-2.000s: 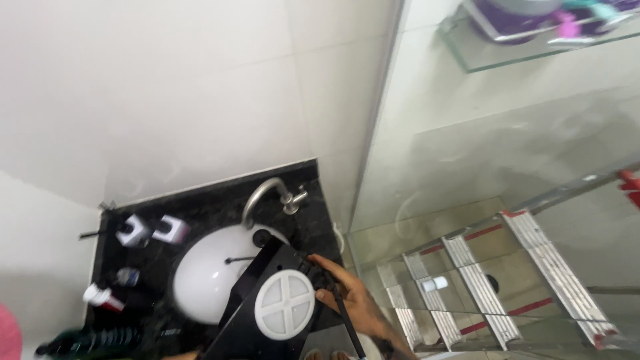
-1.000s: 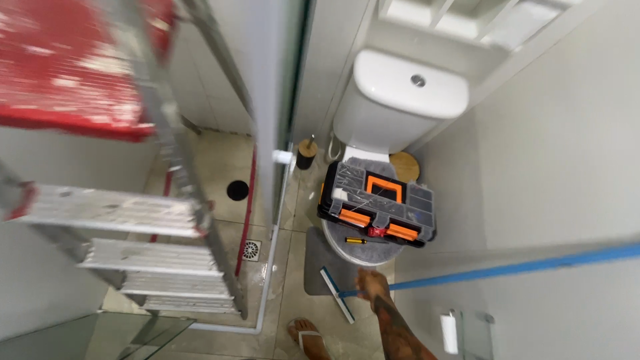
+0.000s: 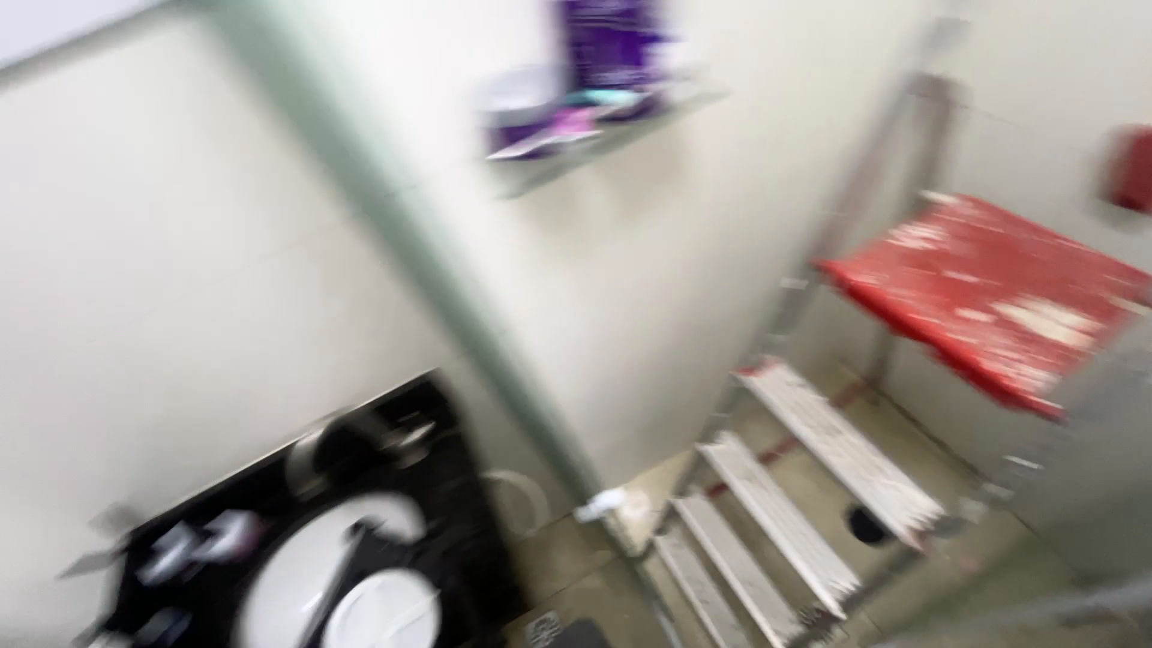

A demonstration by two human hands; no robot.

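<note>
Neither of my hands shows in the blurred head view. At the lower left, a white round basin (image 3: 292, 576) sits on a black countertop (image 3: 472, 540). A dark object with a round white disc (image 3: 382, 612) overlaps the basin's right side. Behind the basin a metal faucet (image 3: 310, 463) rises from the counter. Small bottles (image 3: 193, 544) stand to its left. On the right is a metal stepladder with pale treads (image 3: 783, 522) and a red top platform (image 3: 990, 297) marked with whitish stains.
A glass panel's greenish edge (image 3: 405, 261) runs diagonally between counter and ladder. Purple containers (image 3: 612, 54) stand on a glass shelf (image 3: 576, 166) above. A dark round hole (image 3: 868, 524) shows in the floor behind the ladder's treads.
The view has swung from the toilet, toolbox and blue-handled squeegee back to the basin and ladder. The hand by the squeegee handle one second ago is out of view.
</note>
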